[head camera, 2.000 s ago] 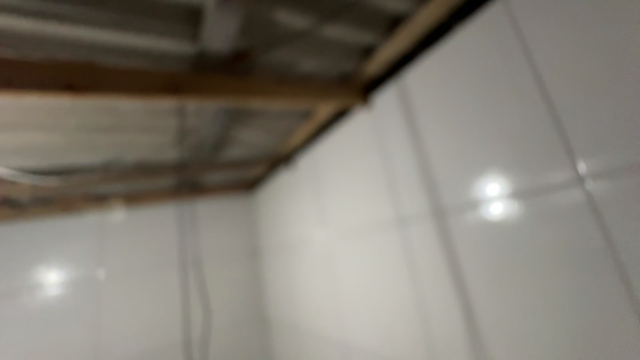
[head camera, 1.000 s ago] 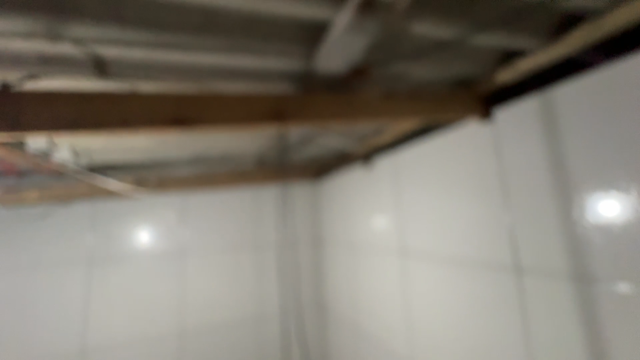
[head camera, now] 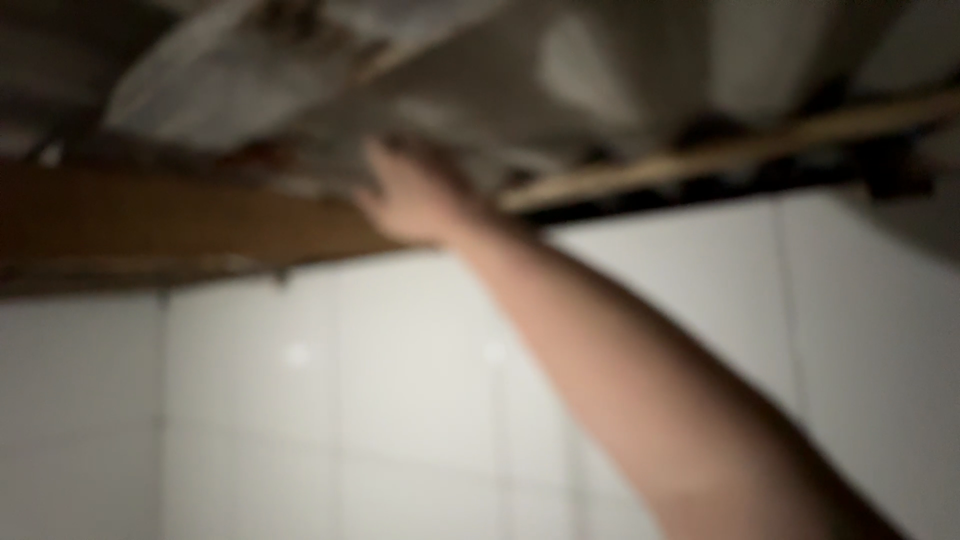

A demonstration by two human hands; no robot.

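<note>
My right hand (head camera: 412, 191) reaches up from the lower right to the end of a wooden beam (head camera: 150, 217), just below the corrugated roof sheets (head camera: 660, 60). Its thumb side points to the left and up. Blur hides whether the fingers touch the beam or hold anything. Above and to the left of the hand hangs a pale, crumpled-looking sheet (head camera: 217, 82). My left hand is out of the picture.
A white tiled wall (head camera: 420, 360) stands below the beam, meeting another tiled wall (head camera: 75, 375) at a corner on the left. A thin wooden batten (head camera: 720, 154) runs along the wall top, above a dark gap.
My right hand and forearm have come into view, raised to the beam. The view has swung and is nearer the roof edge.
</note>
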